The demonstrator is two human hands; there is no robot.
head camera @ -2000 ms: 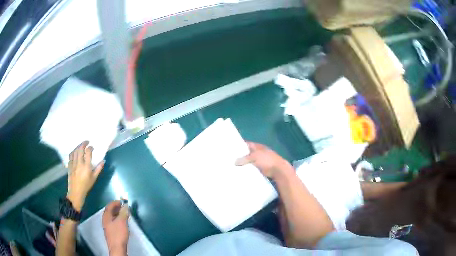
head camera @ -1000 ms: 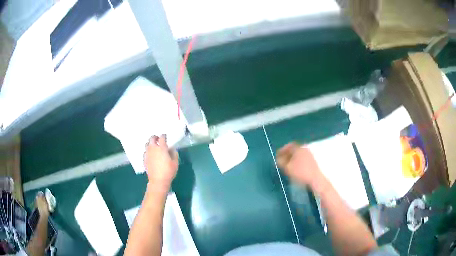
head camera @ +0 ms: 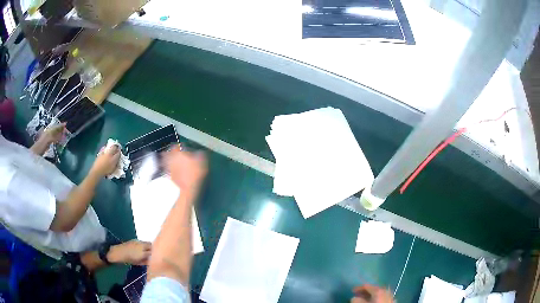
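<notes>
My left hand (head camera: 186, 168) is blurred and reaches over a black solar panel (head camera: 153, 142) and a white sheet (head camera: 155, 207) at the left. Whether it grips either one cannot be told. My right hand (head camera: 373, 294) shows only partly at the bottom edge, cut off, and its grip cannot be told. A single white sleeve (head camera: 251, 260) lies on the green bench at the lower middle. A fanned stack of white sleeves (head camera: 320, 157) lies across the pale strip.
A coworker's hand (head camera: 108, 158) holds a crumpled white cloth; another person's watch-wearing hand (head camera: 136, 252) is beside the sheet. Several panels (head camera: 62, 89) stand far left. A grey post (head camera: 438, 130) with red cord stands right. Small white pieces (head camera: 375, 237) and white sheets (head camera: 441, 291) lie right.
The view has swung left. My left hand has gone from the fanned white stack to the panel and sheet at the left. My right hand has dropped to the bottom edge.
</notes>
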